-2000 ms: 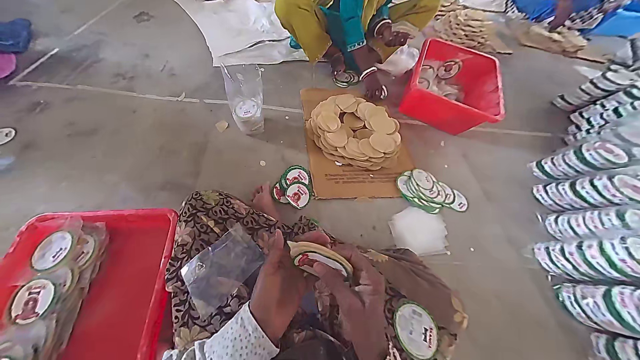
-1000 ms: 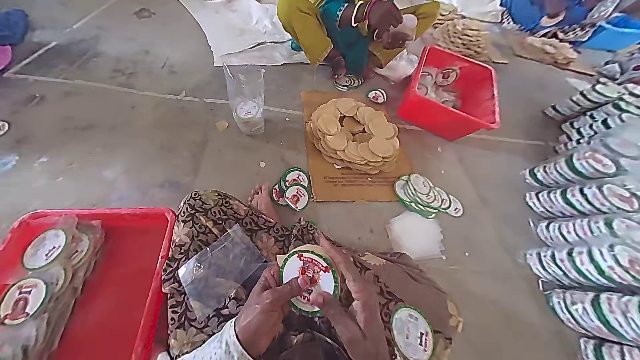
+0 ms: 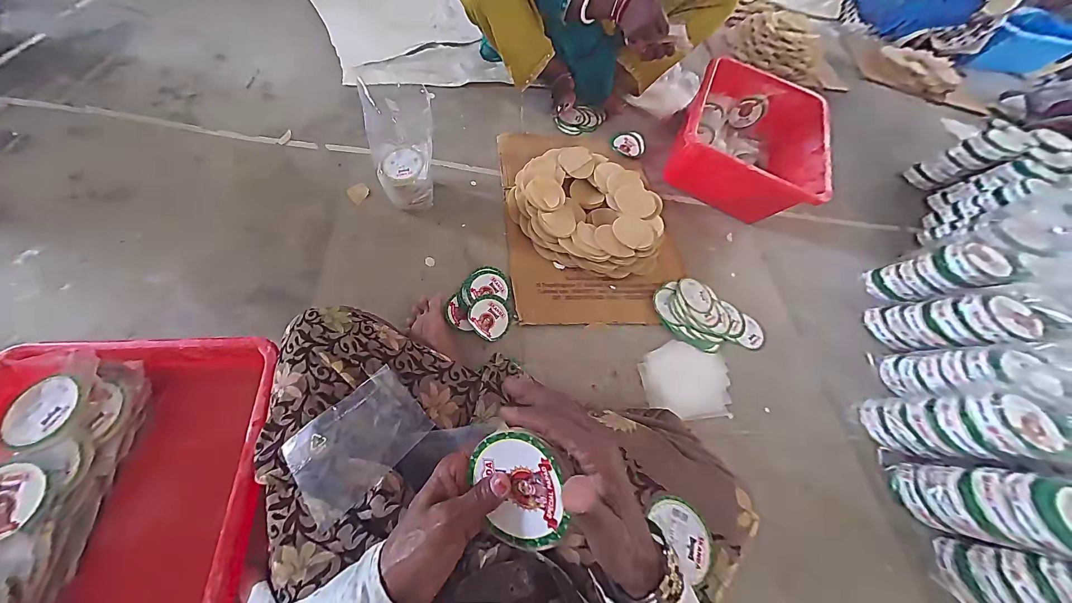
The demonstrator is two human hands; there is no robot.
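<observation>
A round printed label with a green rim [image 3: 521,494] faces up over my lap, gripped by my left hand [image 3: 448,523], whose thumb presses on its face. My right hand [image 3: 586,477] is at the label's right edge, its fingers spread and its thumb beside the rim; whether it bears any of the weight is unclear. What lies under the label is hidden. A clear plastic bag [image 3: 356,444] rests on my left thigh, and another round label [image 3: 682,536] lies on the cloth at my right. Ahead, thin tan discs [image 3: 586,213] are piled in a ring on a cardboard sheet [image 3: 586,306].
Round labels [image 3: 488,316] and more labels [image 3: 708,314] flank the cardboard, near white square sheets [image 3: 687,381]. Red tray [image 3: 260,419] at left holds packed discs; red bin [image 3: 745,184] stands ahead. Packed rolls [image 3: 963,419] line the right. A clear bag [image 3: 406,151] stands beyond. Another person [image 3: 586,42] sits opposite.
The held label, tilted between both hands two seconds ago, has turned face up. My right hand has opened its fingers from around it. The person opposite has raised a hand from near the floor.
</observation>
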